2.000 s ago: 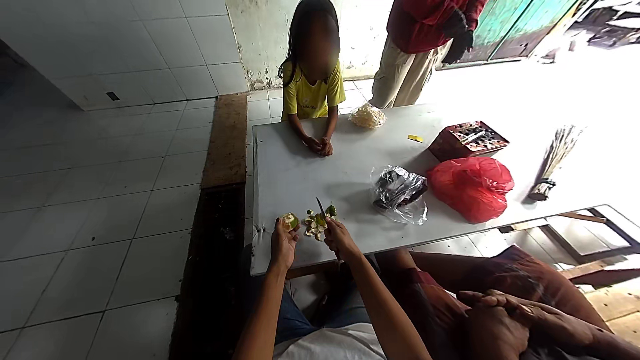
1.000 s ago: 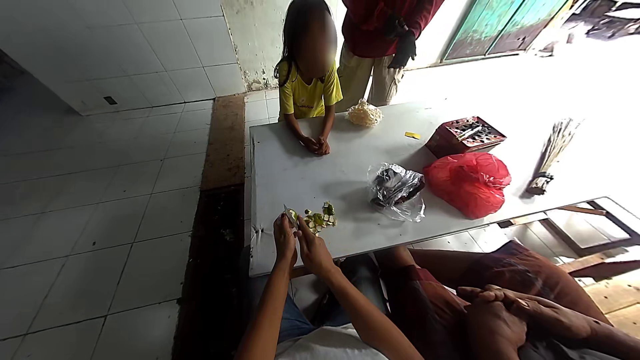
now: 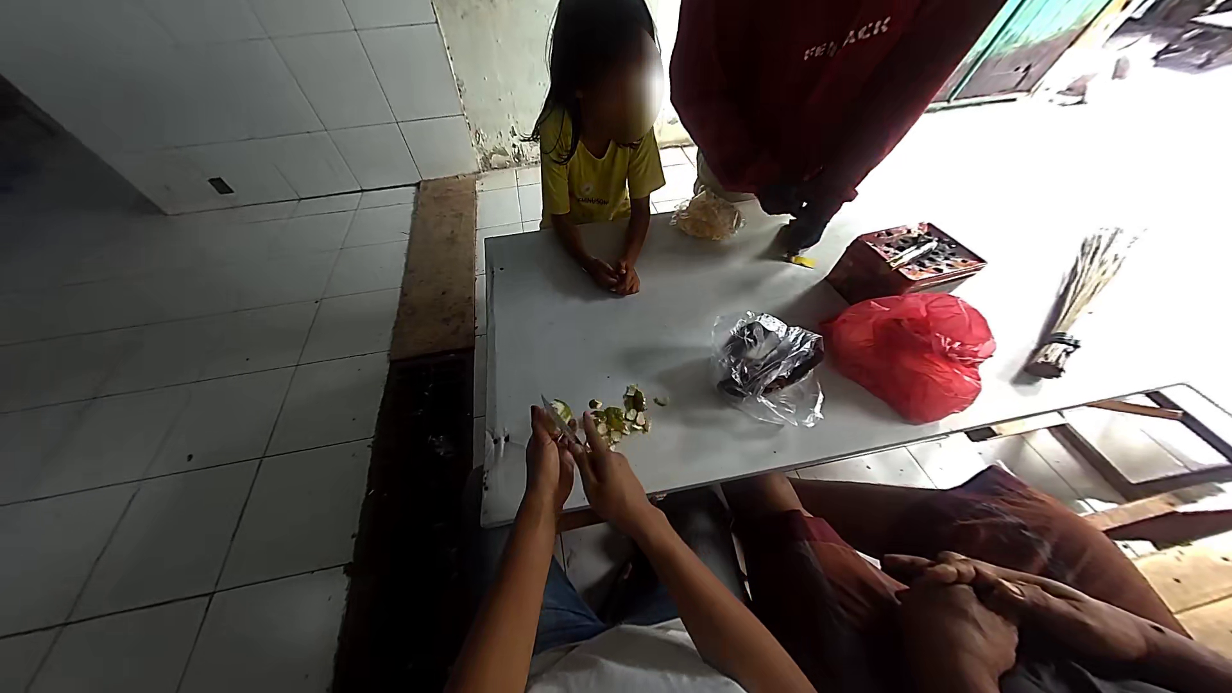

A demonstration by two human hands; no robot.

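Observation:
Over the near left corner of a white table (image 3: 577,337), my left hand (image 3: 547,462) holds a pale green piece of fruit or vegetable (image 3: 561,412). My right hand (image 3: 608,481) grips a knife (image 3: 560,420), its blade lying against that piece. Green and whitish peelings and cut bits (image 3: 624,416) are heaped on the tabletop just right of my hands. The knife's handle is hidden in my fingers.
A clear plastic bag with dark contents (image 3: 768,366), a red plastic bag (image 3: 910,356), a red box (image 3: 905,262), a stick bundle (image 3: 1078,303) and another bag (image 3: 708,216) are on the table. People stand across it; another sits at my right.
My hands have come together, the knife now against the piece; two seconds ago they were apart. The person in dark red has leaned over the table, a hand reaching to the yellow item.

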